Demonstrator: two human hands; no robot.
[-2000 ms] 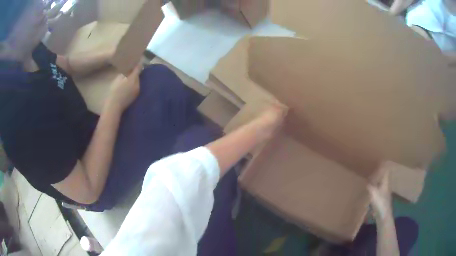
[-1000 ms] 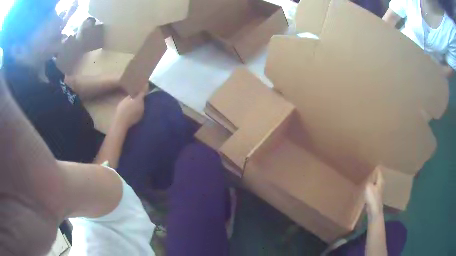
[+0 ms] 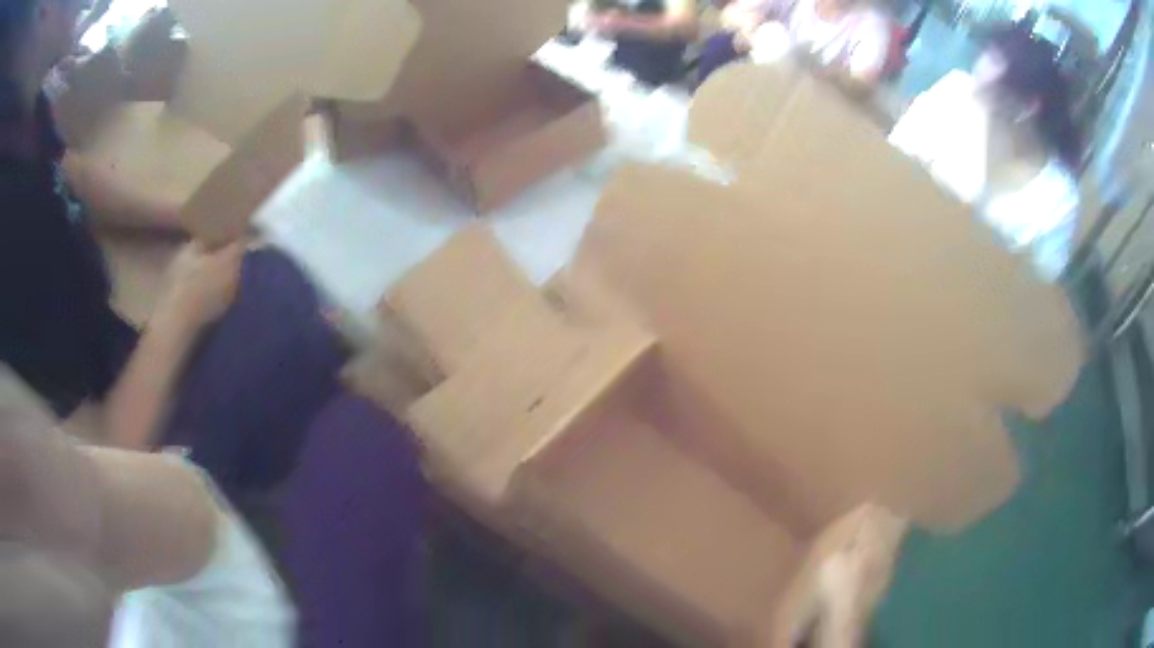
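Note:
A brown mailer box (image 3: 683, 506) lies open and tilted in front of me, its tall lid (image 3: 823, 291) standing on the far side. The left side panel (image 3: 544, 392) is folded over as a wall. My right hand (image 3: 842, 570) holds the box's right end, with fingers at the wall's upper edge; it is blurred. My left arm is bent close to the camera at the lower left edge, very blurred; no fingers show, and its hand cannot be made out.
A seated person in dark clothes (image 3: 38, 253) is at the left, holding brown cardboard (image 3: 260, 171). Another open box (image 3: 532, 139) stands on the white-covered table (image 3: 361, 228). Other people sit at the far side. A metal rack (image 3: 1126, 418) is at the right, above green floor (image 3: 1050, 544).
My left hand has left the box's left side, and that arm is now bent up near the camera. The left panel now shows folded. The view has shifted, moving the box left and lower in the picture.

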